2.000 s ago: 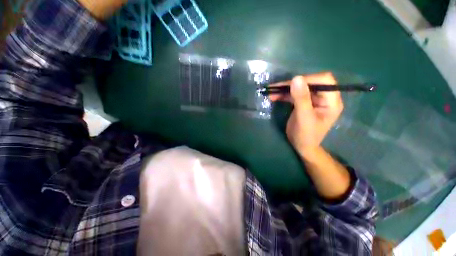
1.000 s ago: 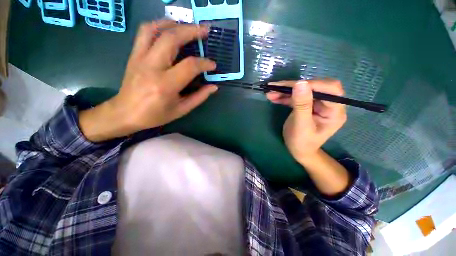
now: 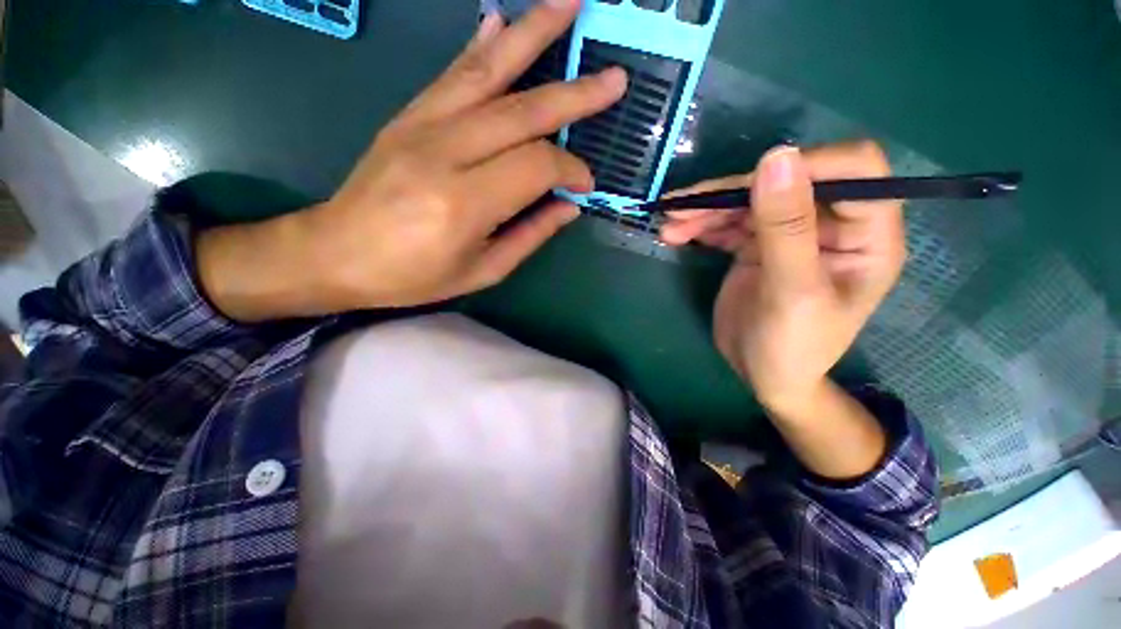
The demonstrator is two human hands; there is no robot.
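Note:
A light-blue housing [image 3: 633, 47] lies at the top centre, cut off by the picture's upper edge. Its large window shows rows of dark strips [image 3: 625, 129] on the backing sheet [image 3: 738, 111] under it. My left hand [image 3: 449, 184] rests over the housing's left side, fingertips on its window and lower left corner. My right hand [image 3: 805, 258] holds black tweezers [image 3: 910, 188] like a pen, their tip at the housing's lower end edge. Whether the tip holds a strip is too small to tell.
More light-blue housings [image 3: 322, 15] lie at the upper left, cut off by the edge. Clear ruled liners [image 3: 1002, 356] lie loose on the dark-green tabletop [image 3: 246, 105] at the right. A white item with an orange patch [image 3: 997, 574] is at the lower right.
Since one second ago, the housing and my left hand have shifted right. The tweezer tip has moved onto the housing's lower end. Two seconds ago, no housing lay by the sheet.

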